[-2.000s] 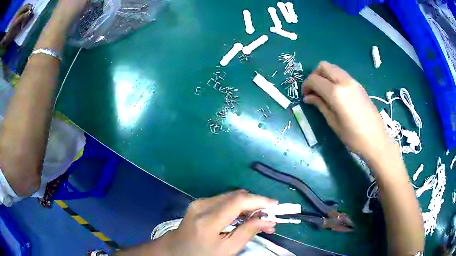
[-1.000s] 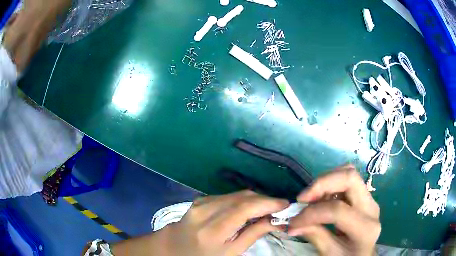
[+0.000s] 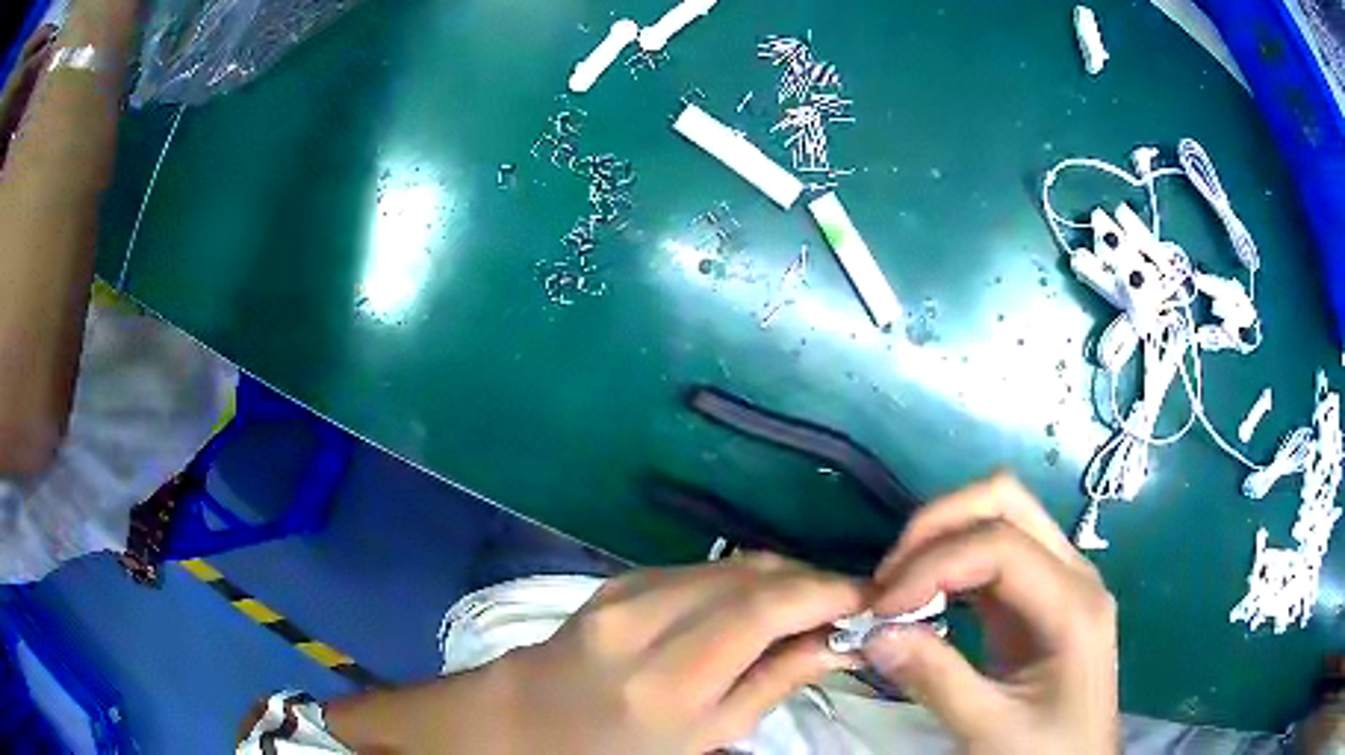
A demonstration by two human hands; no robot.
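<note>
My left hand [image 3: 708,634] and my right hand [image 3: 1010,620] meet at the table's near edge. Both pinch a small white plastic housing [image 3: 888,623] between their fingertips; the fingers cover much of it. The combination pliers [image 3: 797,435] lie just beyond the hands, with dark handles showing and the jaws hidden behind my right hand. A coil of white cord [image 3: 509,612] hangs by my left wrist. Thin metal pins [image 3: 808,111] lie heaped at the upper middle, with small metal clips [image 3: 593,221] scattered left of them.
Two white strips [image 3: 738,155] lie mid-table. White covers [image 3: 605,56] are at the top. Finished cord assemblies [image 3: 1143,288] and a small white parts pile [image 3: 1291,531] lie right. A clear plastic bag [image 3: 244,44] is top left, beside another person's arm [image 3: 62,251]. A blue bin [image 3: 1298,118] borders the right.
My right hand has come from the metal pins to the housing at my left fingertips. In the last second both hands stay together and the housing has tilted slightly. The view has shifted.
</note>
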